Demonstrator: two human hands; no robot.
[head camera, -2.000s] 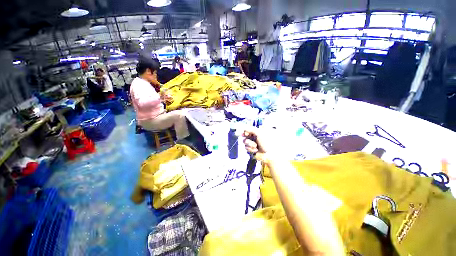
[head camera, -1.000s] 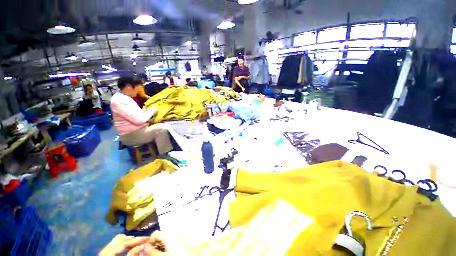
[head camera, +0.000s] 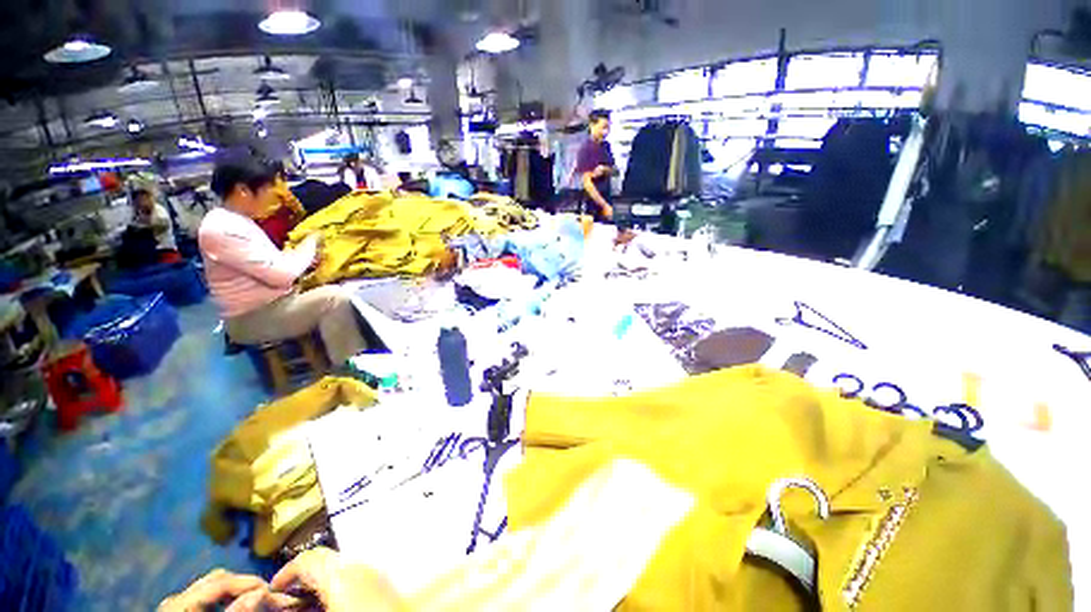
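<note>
A mustard jacket (head camera: 718, 442) lies spread over the table's near side. A hanger hook (head camera: 799, 493) stands out of it, beside a glittering beaded trim (head camera: 877, 552). A bright pale patch, lining or overlit cloth, lies towards my hands. My left hand (head camera: 218, 591) and my right hand (head camera: 314, 579) are close together at the bottom left, both cut off by the lower edge. Their fingers are bent and bunched. Whatever is between the fingertips is too small and blurred to tell; no needle or thread can be made out.
A dark bottle (head camera: 453, 366), black scissors (head camera: 497, 412) and small dark tools stand or lie on the white table (head camera: 407, 478). Black hangers lie farther right. Folded mustard jackets (head camera: 281, 460) are beside the table. A seated person handles mustard cloth; another person stands behind.
My right hand has come down from its raised position over the table to beside my left hand, which was out of view at first. The view has turned right. The far person stands nearer.
</note>
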